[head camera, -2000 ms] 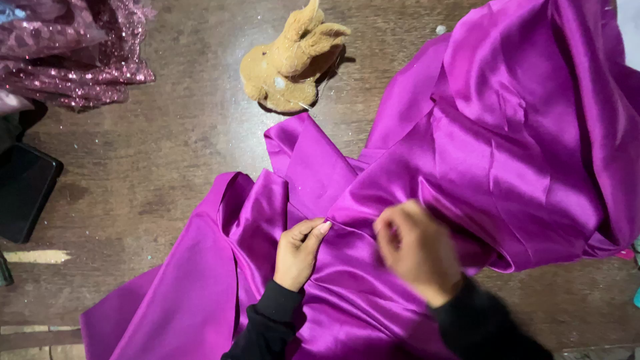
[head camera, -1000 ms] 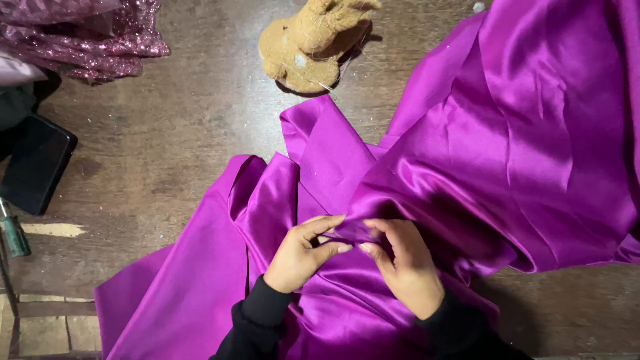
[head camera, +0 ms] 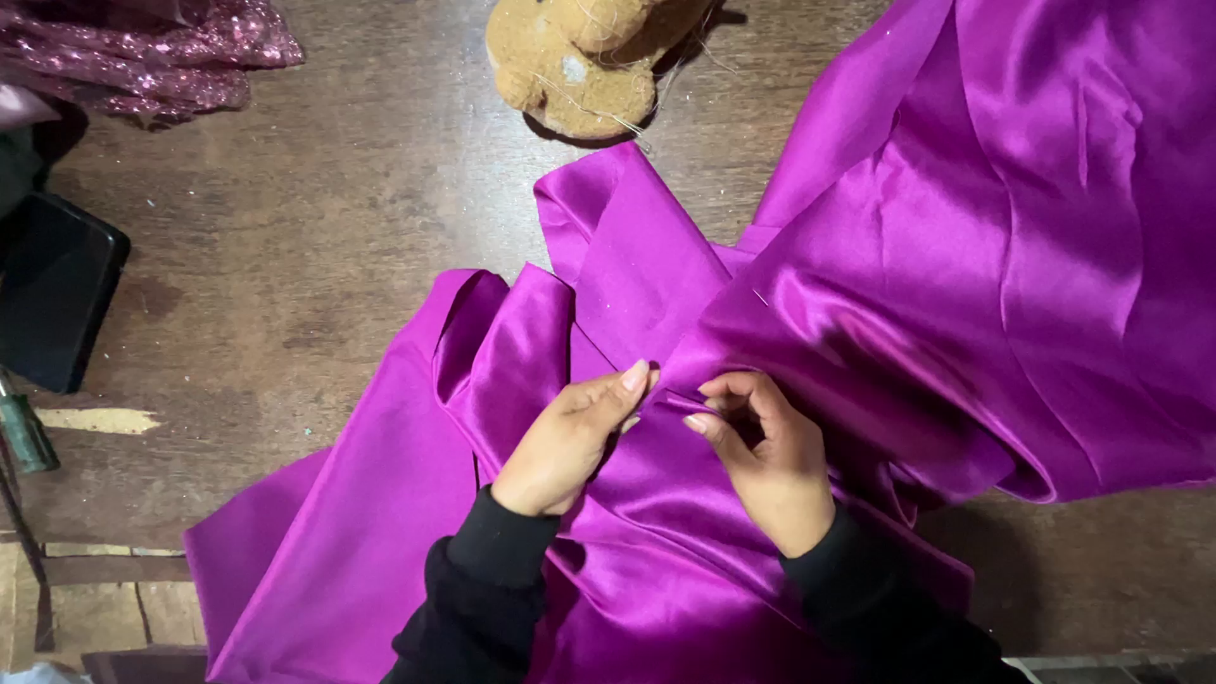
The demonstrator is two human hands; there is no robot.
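Observation:
Magenta satin fabric point(head camera: 665, 541) lies in folds across the wooden table and runs up to the right. My left hand point(head camera: 575, 437) pinches the cloth between thumb and fingers near the middle. Just to its right, my right hand point(head camera: 765, 456) has thumb and forefinger at a small raised fold of the same fabric, close to the left fingertips. A thin pin or needle point(head camera: 760, 297) shows on the satin above my right hand. Whether the right fingers hold a needle too is not clear.
A tan plush pincushion-like toy point(head camera: 598, 104) with loose threads stands at the top. Pink sequined fabric point(head camera: 180, 57) is at the upper left. A black phone point(head camera: 59, 290) and a green-handled tool point(head camera: 27, 432) lie on the wooden table point(head camera: 237, 237) at the left.
My right hand came down and in to the fabric beside my left hand between the first two frames. Now the two hands are slightly apart, with a small fold of cloth between them.

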